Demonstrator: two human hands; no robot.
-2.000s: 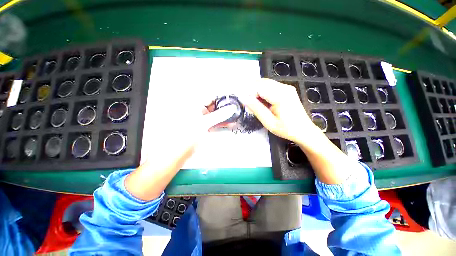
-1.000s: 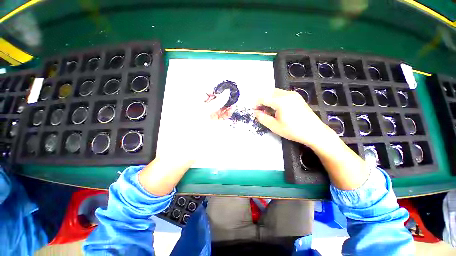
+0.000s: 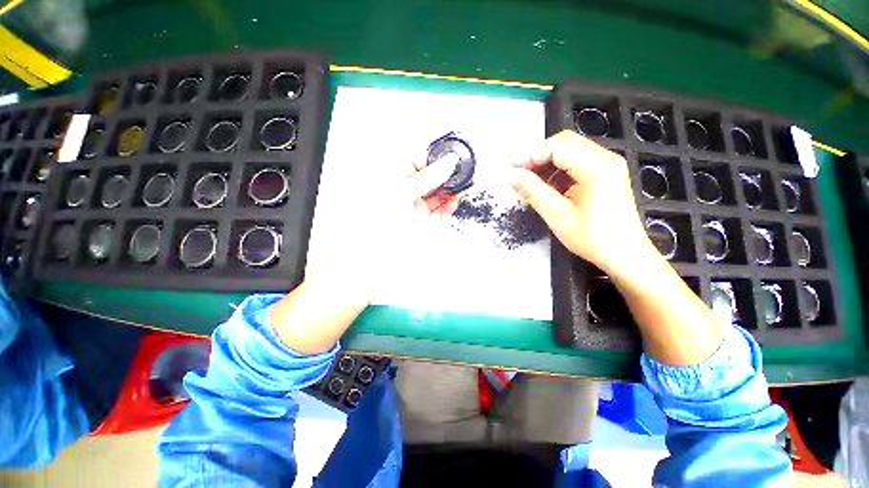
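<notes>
My left hand [image 3: 386,205] holds a round black watch case [image 3: 452,162] over the white paper sheet [image 3: 438,286], its thumb across the case. My right hand [image 3: 581,191] is to the right of the case, apart from it, with thumb and index fingertips close together. Whether a tiny part is between those fingertips is too small to tell. A loose pile of small black parts [image 3: 505,221] lies on the sheet between my hands.
A black foam tray [image 3: 176,276] with round watches in its pockets lies left, another foam tray [image 3: 610,335] lies right. More trays show at both edges and below the bench. A red stool [image 3: 133,391] and a blue sleeve are at lower left.
My right hand has risen from the pile of small parts. The watch case in my left hand is turned and shows its round face more. The view has shifted, moving the trays in the picture.
</notes>
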